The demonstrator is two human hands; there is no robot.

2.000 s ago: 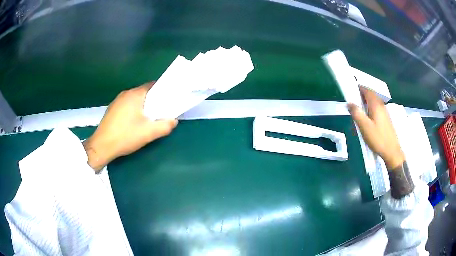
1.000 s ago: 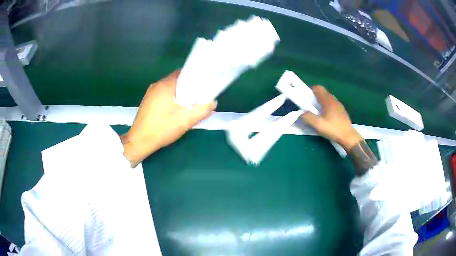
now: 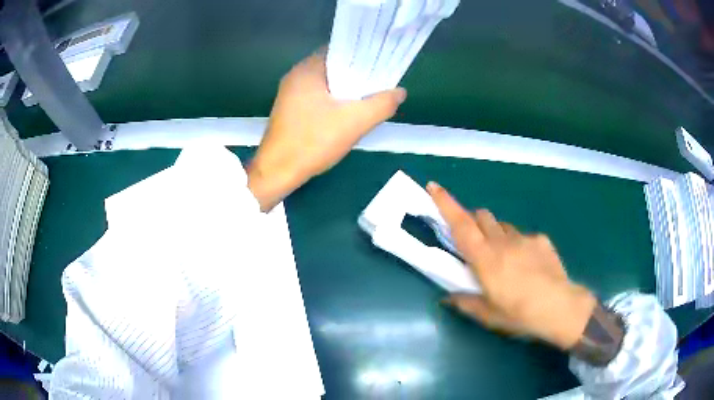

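Observation:
My left hand (image 3: 317,129) grips a fanned bundle of white waste strips (image 3: 380,47), held up over the rail and the belt. My right hand (image 3: 509,273) holds a white insert card (image 3: 391,205) with a long shaped slot, low over the green bench. The thumb is on its near edge and the fingers are on its far side and slot. The card's right end is hidden under the hand. Flat white die-cut blanks (image 3: 270,312) lie on the bench beside and under my left sleeve.
Stacked card pieces (image 3: 19,226) stand at far left. A grey upright post (image 3: 59,78) is bolted to the edge rail (image 3: 470,148). Printed boxes (image 3: 94,51) lie behind the post. An insert stack (image 3: 681,238) stands at far right, with a plain-faced box (image 3: 695,152) beyond it.
My right hand has come back from the belt to the bench with the slotted card. My left hand has moved up and right in view with its strips. Printed boxes now show at upper left.

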